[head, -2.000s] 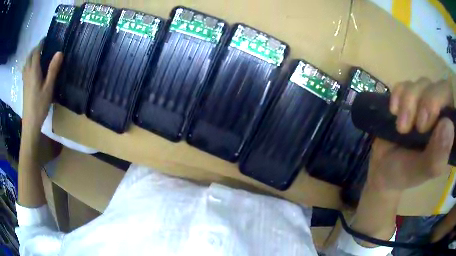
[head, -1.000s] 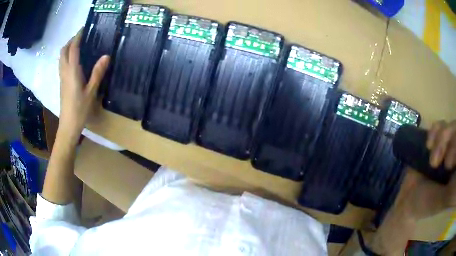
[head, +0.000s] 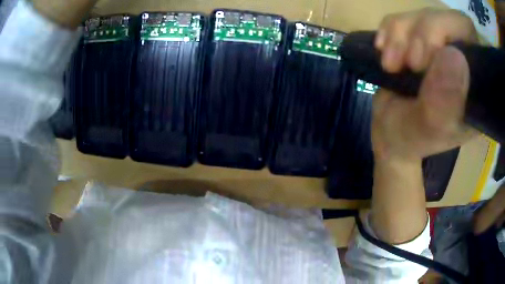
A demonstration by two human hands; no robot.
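Several black power bank housings (head: 235,105) lie side by side in a row, long ridges showing. Each shows a green circuit board (head: 247,34) across its top end. My right hand (head: 423,94) is wrapped around the thick black electric screwdriver (head: 370,58), held over the right part of the row. The screwdriver and hand hide parts of the rightmost housings, and the bit cannot be made out. My left arm reaches up at the top left; the hand is cut off by the frame's top edge, with only the wrist showing.
The housings lie on a tan cardboard sheet (head: 249,187). A black screwdriver cord (head: 407,254) runs past my right wrist. Yellow tape (head: 485,172) edges the bench at the right. Part of another person's arm (head: 490,213) shows at the lower right edge.
My left hand has left the leftmost housing and gone up out of the picture. The view has shifted, and the screwdriver now covers part of the right housings.
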